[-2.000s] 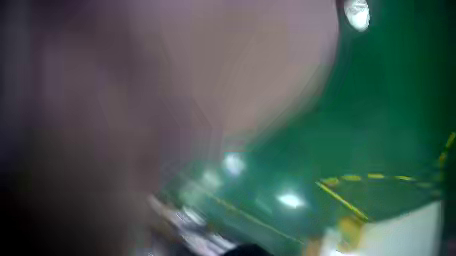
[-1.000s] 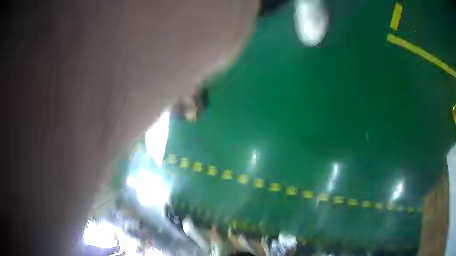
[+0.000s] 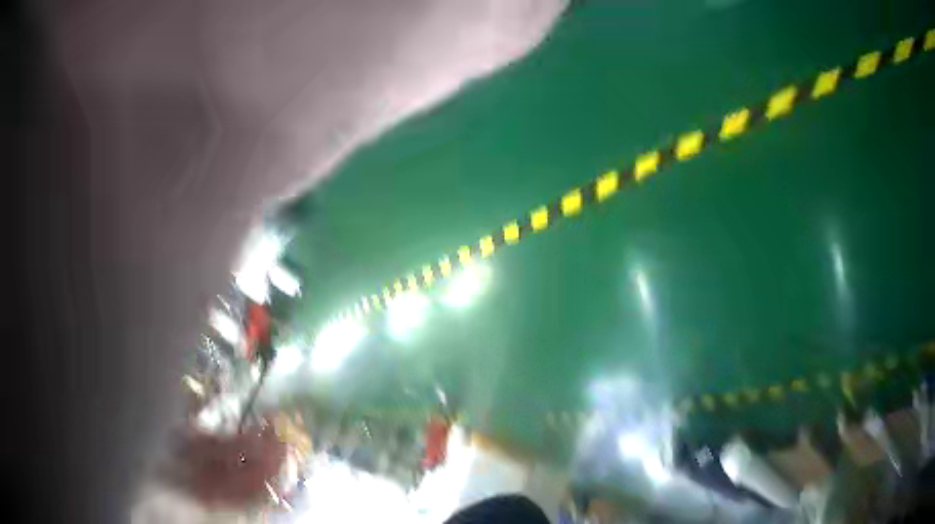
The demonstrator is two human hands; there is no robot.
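A large pale pinkish blur point(image 3: 205, 133) fills the left and upper left of the view, very close to the lens. I cannot tell whether it is skin or cloth. Neither my left hand nor my right hand can be made out. Nearest in front is the glossy green floor point(image 3: 574, 123), crossed by a yellow-black striped tape point(image 3: 607, 185) running from the lower left to the upper right.
A second striped line point(image 3: 759, 396) runs at the lower right. Blurred goods and white rolled shapes point(image 3: 759, 473) line the bottom right edge. A white surface point(image 3: 359, 496), red objects point(image 3: 437, 442) and a dark rounded shape point(image 3: 498, 510) are at the bottom.
The view has turned and moved over the floor. The striped tape now slants up to the right, the white oval shape at the top has left view, and more blurred goods show at the bottom.
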